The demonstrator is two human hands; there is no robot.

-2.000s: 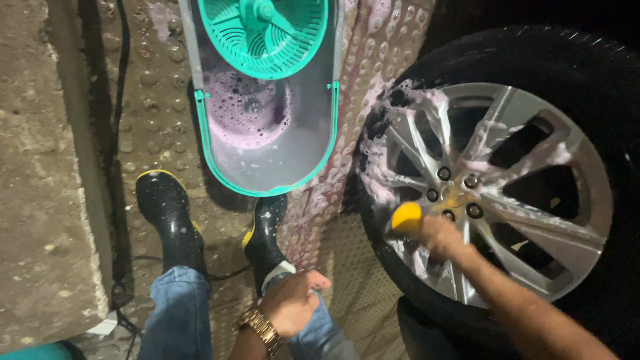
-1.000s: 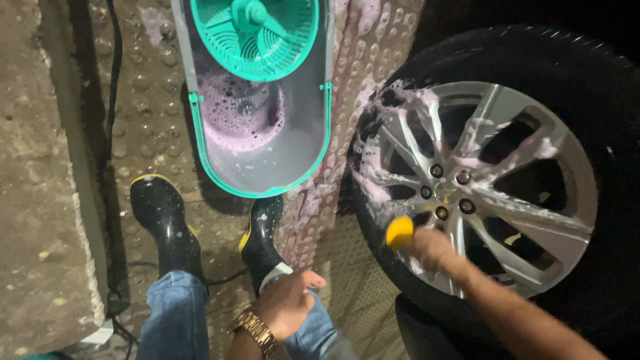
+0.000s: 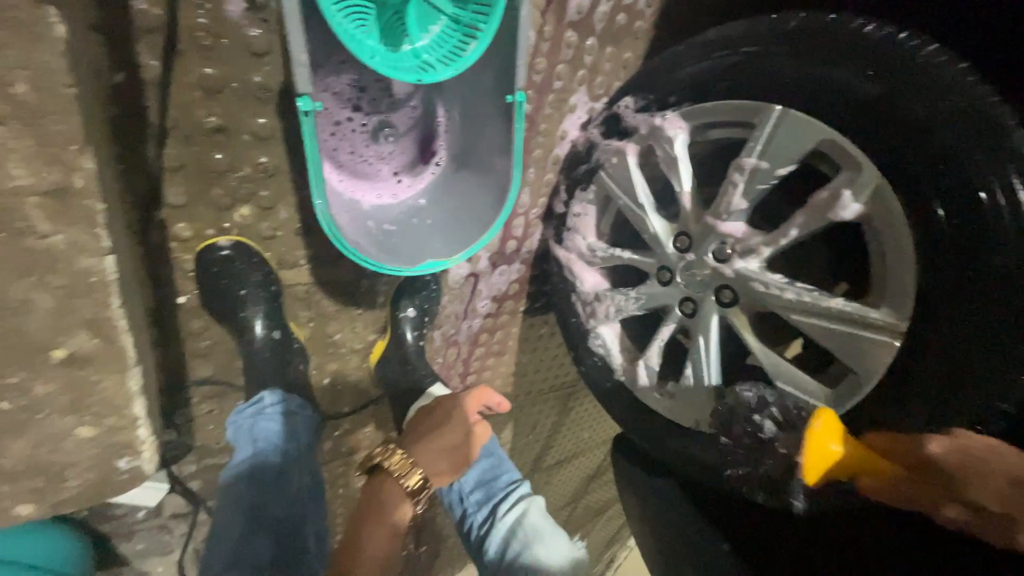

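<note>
My right hand (image 3: 944, 480) grips the yellow handle of a brush (image 3: 828, 450) at the lower right. The brush's dark, wet bristles lie against the lower edge of a silver alloy wheel rim (image 3: 704, 352) and its black tire (image 3: 956, 192). Pinkish foam coats the rim's left side and streaks several spokes. My left hand (image 3: 448, 436), with a gold-coloured watch (image 3: 398, 472) on the wrist, rests by my jeans' knee, fingers loosely curled; whether it holds anything cannot be told.
A grey mop bucket (image 3: 472, 200) with a green rim, a green spinner basket (image 3: 416, 40) and pink foamy water stands beyond my black rubber boots (image 3: 260, 320). A concrete ledge (image 3: 64, 280) runs along the left. A dark cable (image 3: 164, 80) crosses the wet, studded floor.
My right hand with the brush has moved from the rim's lower left to its lower right, and the dark bristles now show. My left hand stays near the knee.
</note>
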